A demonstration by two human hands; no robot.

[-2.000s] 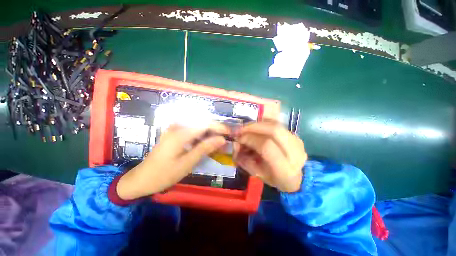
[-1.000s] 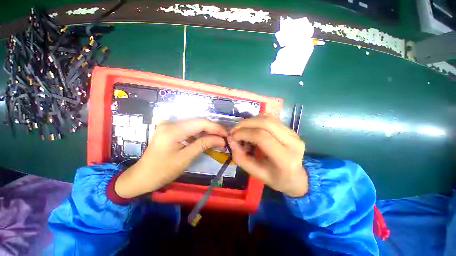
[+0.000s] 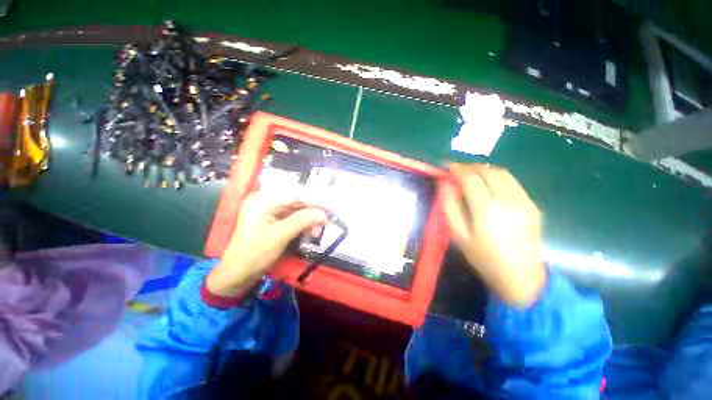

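Note:
An open tablet (image 3: 367, 215) with glaring electronics lies in a red-orange foam frame (image 3: 355, 301). My left hand (image 3: 261, 238) is over its left part. Its fingertips pinch one end of a black flex cable (image 3: 337, 244). The cable bends over the tablet, and its free end hangs over the frame's near edge. My right hand (image 3: 500, 230) is blurred at the frame's right edge, fingers by the upper right corner. Whether it holds anything is not clear.
A loose pile of black flex cables (image 3: 176, 117) lies left of the frame. A gold-orange flex bundle (image 3: 31, 133) is at far left. White backing paper (image 3: 480, 123) lies beyond the frame. A black tablet (image 3: 570, 58) is beyond the worn edge strip. Purple cloth (image 3: 70, 312) shows lower left.
The view has shifted, and the frame appears further right and more tilted. My right hand has left the cable and moved to the frame's right edge. My left hand still holds the cable.

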